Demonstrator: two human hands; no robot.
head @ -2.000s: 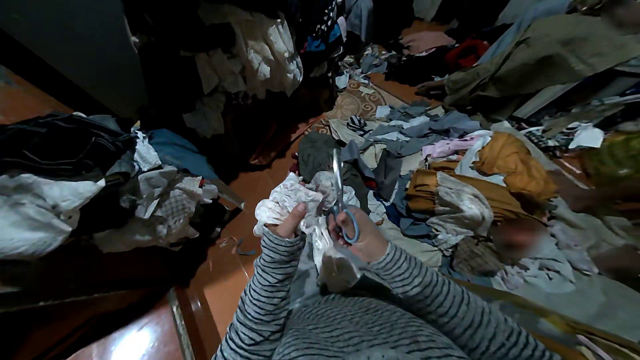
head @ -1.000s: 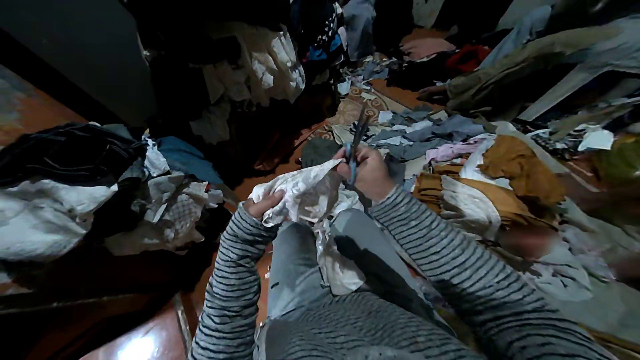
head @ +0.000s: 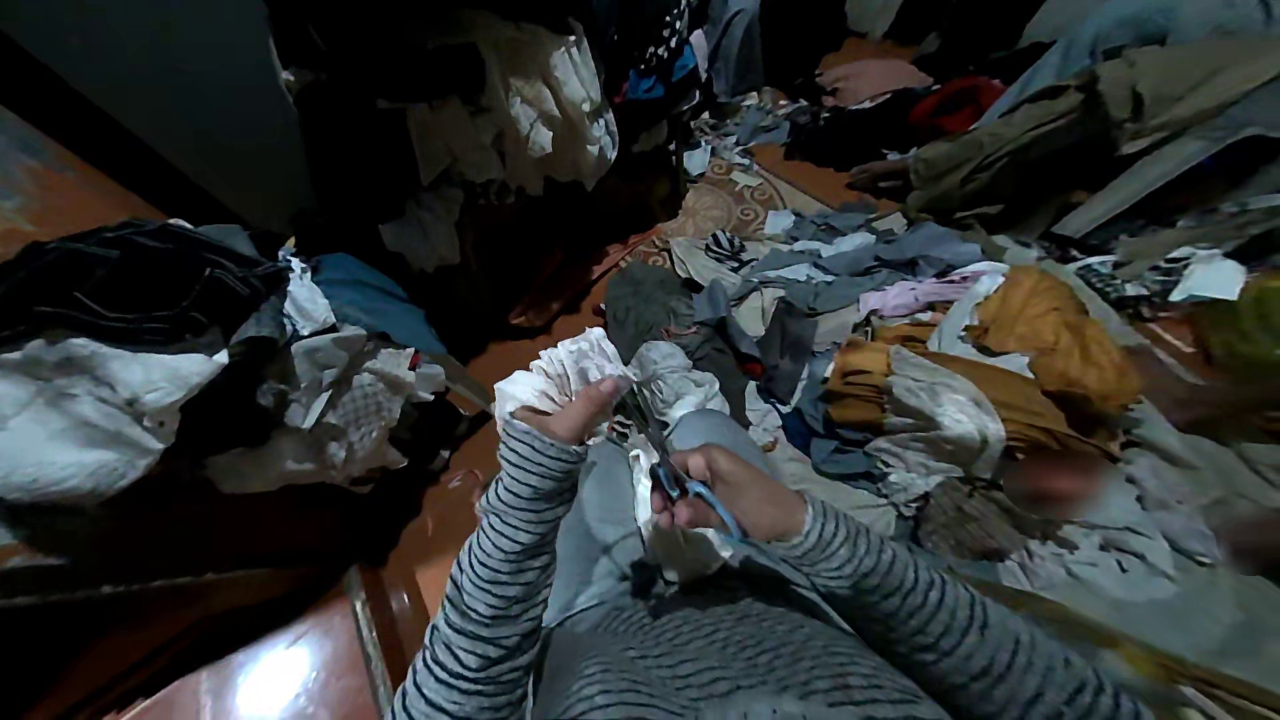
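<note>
My left hand [head: 575, 412] grips a bunched white cloth [head: 560, 372] above my lap, its thumb on top. In my right hand [head: 735, 492] is a pair of scissors [head: 688, 482] with blue-grey handles, the blades pointing up and left towards the cloth by my left thumb. Whether the blades are closed on fabric is hard to tell. A paler strip of cloth [head: 680, 548] hangs down over my lap, below the scissors. Just beyond my knees lie a crumpled light grey cloth [head: 675, 378] and a dark green one [head: 645, 300].
Heaps of mixed garments and scraps cover the floor to the right, with a mustard-coloured cloth [head: 1045, 335] among them. White cloths [head: 95, 410] and a dark striped garment [head: 130, 285] are piled at the left. Another person's sleeve [head: 1010, 150] reaches in at the upper right.
The white cloth, spread between my hands one second ago, is now bunched in my left hand. The scissors pointed upward then and now tilt left across the cloth, with my right hand lower.
</note>
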